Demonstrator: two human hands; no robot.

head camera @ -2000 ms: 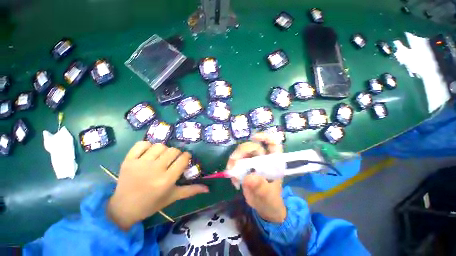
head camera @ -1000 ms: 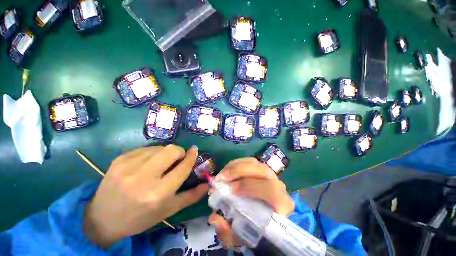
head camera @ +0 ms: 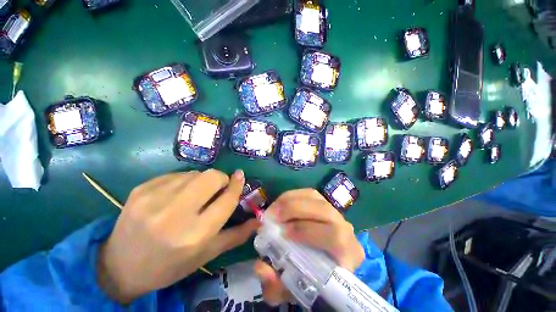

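My left hand [head camera: 171, 228] holds a watch unit [head camera: 253, 195] between thumb and fingers, low in the middle; the hand hides much of it. My right hand [head camera: 314, 228] grips the white and clear glue dispenser [head camera: 305, 268], whose barrel runs to the lower right. Its pink-red needle [head camera: 255, 209] points up-left, and its tip is at the unit; whether it touches cannot be told. A loose watch unit [head camera: 340, 191] lies just beyond my right hand. A thin wooden stick [head camera: 102, 190] lies partly under my left hand.
Several watch units [head camera: 254, 137] lie across the green bench [head camera: 140, 158]. A dark lens-like module [head camera: 227, 55] and clear bag [head camera: 213, 15] are beyond. A white tissue [head camera: 19, 143] and yellow-green needle [head camera: 16, 73] are left; a black tray-like object [head camera: 466, 73] and white sheets [head camera: 539, 116] right.
The view has moved closer and shifted. The dispenser has swung from pointing left to pointing up-left, with its needle now at the held unit. Over the last second the hands have barely moved.
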